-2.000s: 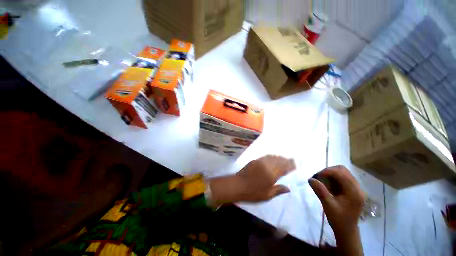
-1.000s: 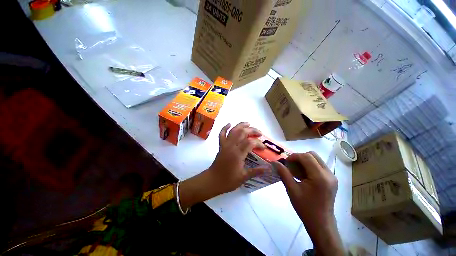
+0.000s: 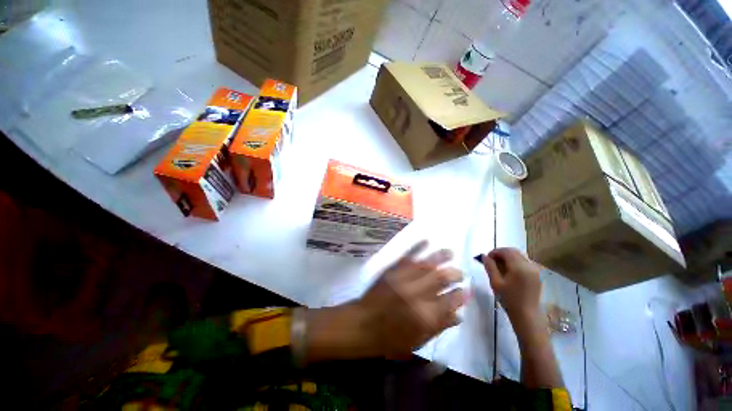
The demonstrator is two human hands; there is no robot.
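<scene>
An orange, black and white retail box [image 3: 359, 210] stands in front of me with its black carry handle on top. My left hand [image 3: 413, 301] is just right of and below it, blurred, fingers spread, holding nothing that I can see. My right hand [image 3: 511, 277] is further right over the table seam. Its thumb and fingertips are pinched on a small dark piece [image 3: 480, 258], too small to identify. Two more retail boxes, one [image 3: 201, 156] beside the other [image 3: 263, 140], lie side by side to the left.
A tall brown carton [image 3: 301, 44] stands at the back. An open inner carton [image 3: 429, 112], bottle [image 3: 479, 60] and tape roll [image 3: 511, 166] are behind right. A closed carton [image 3: 594, 209] stands right. Clear bags [image 3: 132, 132] and a slim cutter [image 3: 102, 111] lie left. Small crumpled items [image 3: 560, 319] lie right.
Both hands were on the near retail box one second ago. They have come off it to the right, and the left hand has opened. The camera view has shifted.
</scene>
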